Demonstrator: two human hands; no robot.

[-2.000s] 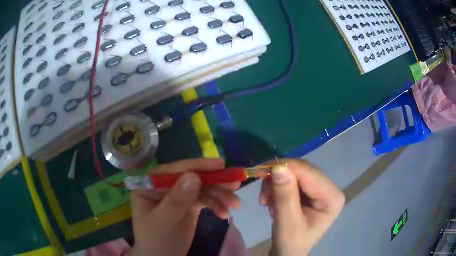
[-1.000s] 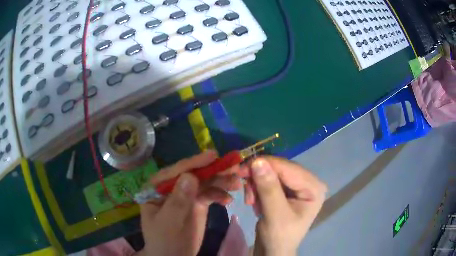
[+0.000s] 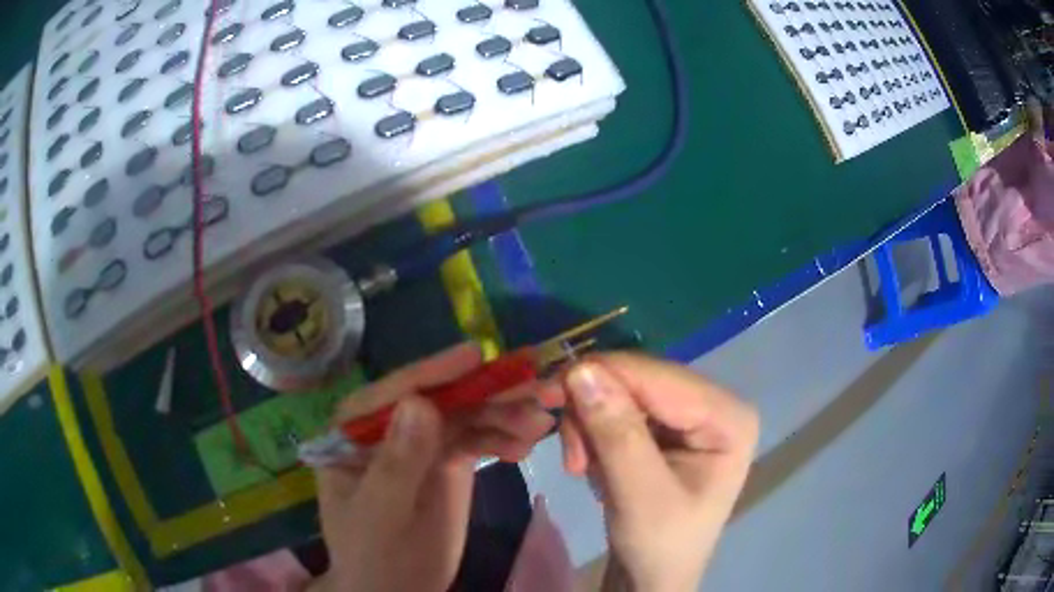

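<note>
My left hand (image 3: 399, 497) holds the red test probe (image 3: 451, 393) by its barrel, with the silvery rear end at the lower left. Gold pins (image 3: 587, 328) stick out of its tip toward the upper right, one reaching further than the rest. My right hand (image 3: 653, 451) has thumb and index finger pinched together at the base of the pins. A tiny bit shows at these fingertips, too small and blurred to name. The metal test base (image 3: 347, 335) with the brass insert (image 3: 286, 319) in its middle lies behind my left hand.
Stacked foam trays (image 3: 381, 174) with rows of paired oval parts fill the upper left; another tray (image 3: 861, 81) lies upper right. A red wire (image 3: 199, 185) and blue cable (image 3: 670, 104) cross the bench. A green label (image 3: 272, 434) lies by the base. A blue stool (image 3: 925, 278) and a pink sleeve (image 3: 1017, 214) are at right.
The probe has tilted so its pins point up and to the right. My right fingers have moved left from the pin ends toward the barrel, and the longest pin now stands free.
</note>
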